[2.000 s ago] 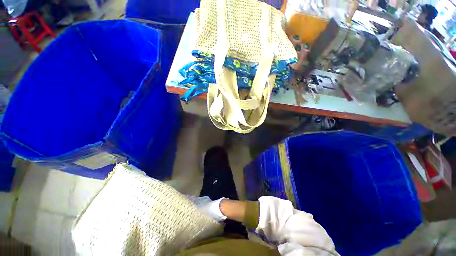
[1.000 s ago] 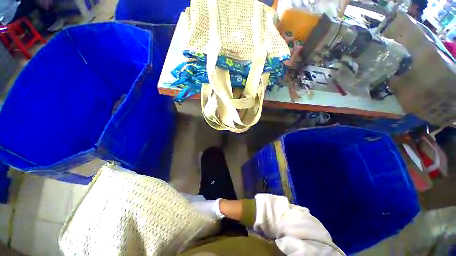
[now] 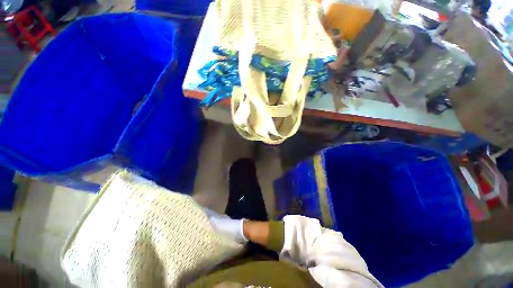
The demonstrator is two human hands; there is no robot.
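Observation:
A cream straw tote bag [image 3: 143,233] lies over my lap at the lower left, its coarse woven side facing up. My right hand [image 3: 228,226], in a white glove, is at the bag's right edge. Its fingers are hidden at or behind the straw, so its grip does not show. My left hand is not visible; the bag covers the area at the lower left. Stacked tote bags [image 3: 275,34] lie on the table edge, with beige handles [image 3: 275,126] hanging down and blue patterned trim [image 3: 225,73] below the straw.
A large blue bin [image 3: 84,95] stands at the left and another blue bin [image 3: 399,214] at the right. The pale table [image 3: 405,119] has a red-brown edge and holds small dark items and plastic-wrapped things. A cardboard box [image 3: 484,84] is at the right. A red stool [image 3: 31,28] is at the far left.
The view has shifted slightly. The bag and my right hand sit a little higher and further left than two seconds ago. The stacked bags look unchanged.

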